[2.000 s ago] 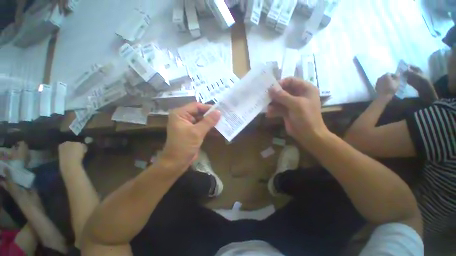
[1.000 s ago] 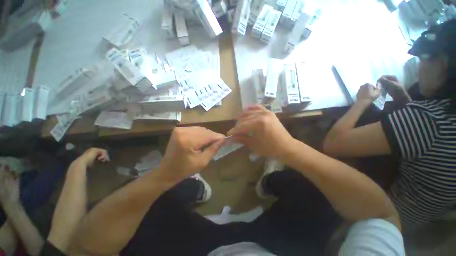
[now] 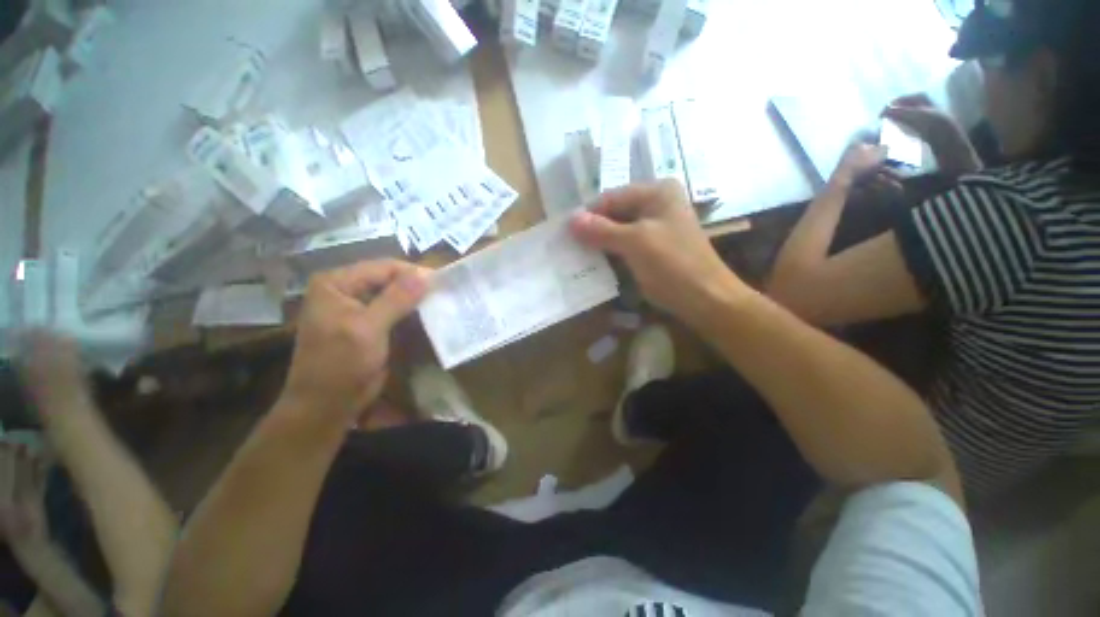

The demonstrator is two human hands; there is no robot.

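Note:
A white folded leaflet [image 3: 519, 289] with faint grey print is held by its two ends above my lap, with a second layer showing along its lower edge. My left hand [image 3: 356, 319] pinches its left end between thumb and fingers. My right hand [image 3: 651, 241] pinches its upper right corner. A fanned stack of white sheets with short black bars [image 3: 452, 205] lies at the table edge just beyond the leaflet.
Small white cartons [image 3: 247, 169] are piled left of the sheets; others stand upright [image 3: 663, 145] at the right. A flat white piece [image 3: 238, 305] lies at the table edge. A person in a striped shirt [image 3: 1025, 277] sits at right; another person's blurred arm [image 3: 91, 446] is at left.
The leaflet, seen edge-on and low between my close hands a second ago, is now spread flat towards me, with my hands farther apart. The neighbour's arm at left has moved to the table edge.

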